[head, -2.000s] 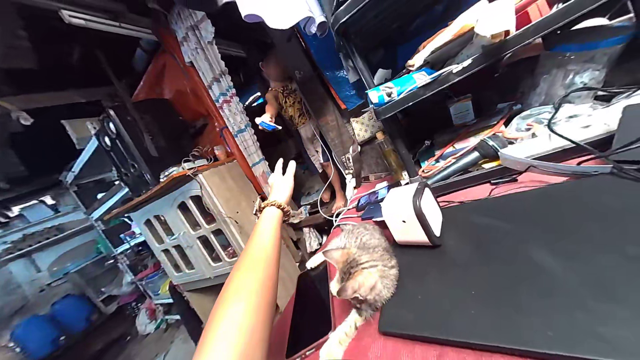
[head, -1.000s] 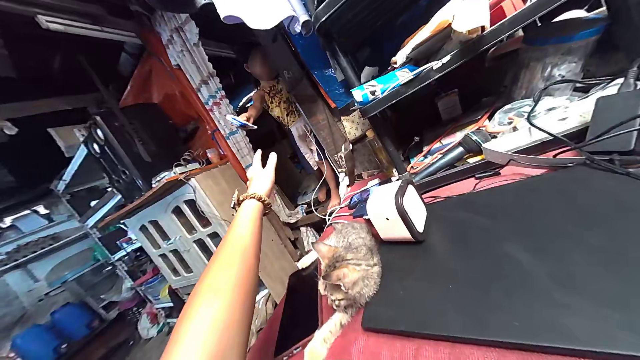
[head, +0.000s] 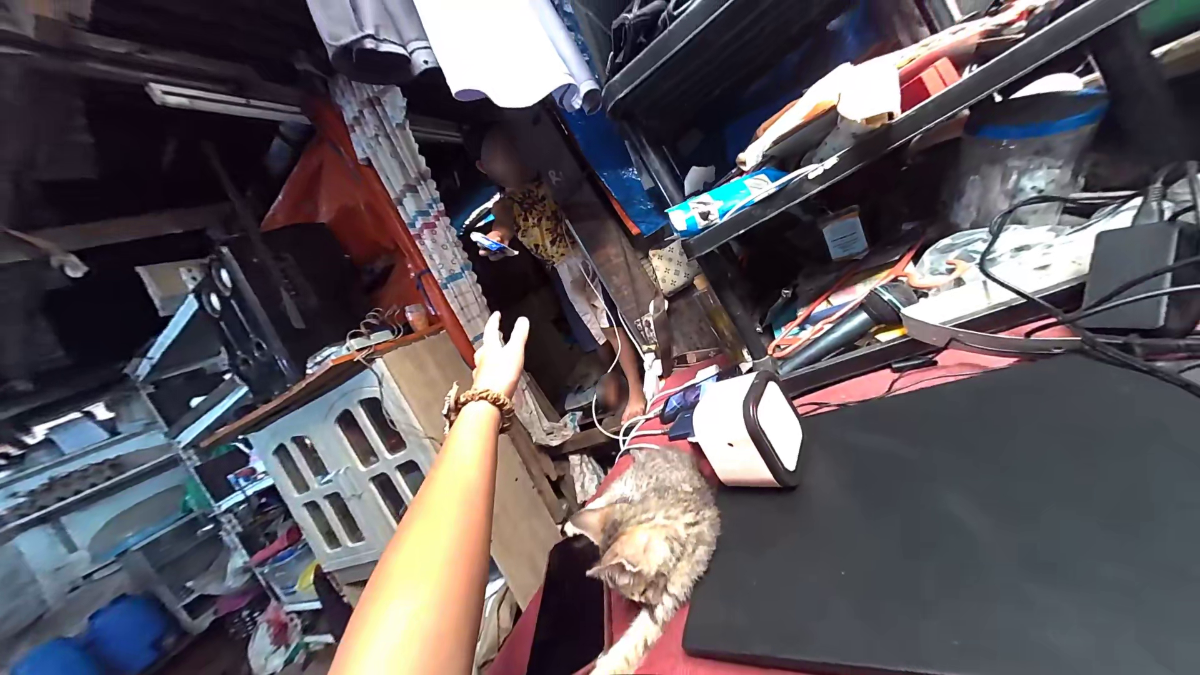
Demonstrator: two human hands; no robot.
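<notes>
My left hand (head: 500, 358) reaches forward in the air with its fingers apart and nothing in it; a braided bracelet circles the wrist. Beyond it, a person (head: 547, 234) stands in a doorway, holding a small blue and white item (head: 493, 246). To the right of my forearm, a tabby kitten (head: 656, 534) lies on a red surface with one foreleg stretched toward the bottom edge. A white box-shaped device with a black rim (head: 750, 429) stands behind the kitten, by the corner of a black laptop (head: 966, 525). My right hand is out of view.
A white cabinet (head: 352, 469) stands at left, near blue containers (head: 127, 630). A black shelf rack (head: 900, 131) at right holds a blue packet (head: 727, 202), a microphone (head: 848, 328) and cables. Light-coloured clothes (head: 502, 47) hang overhead, and a patterned curtain (head: 422, 197) hangs beside the doorway.
My left hand stays stretched out, its fingers spread. The kitten's head has dipped lower since the earliest frame. The person remains in the doorway.
</notes>
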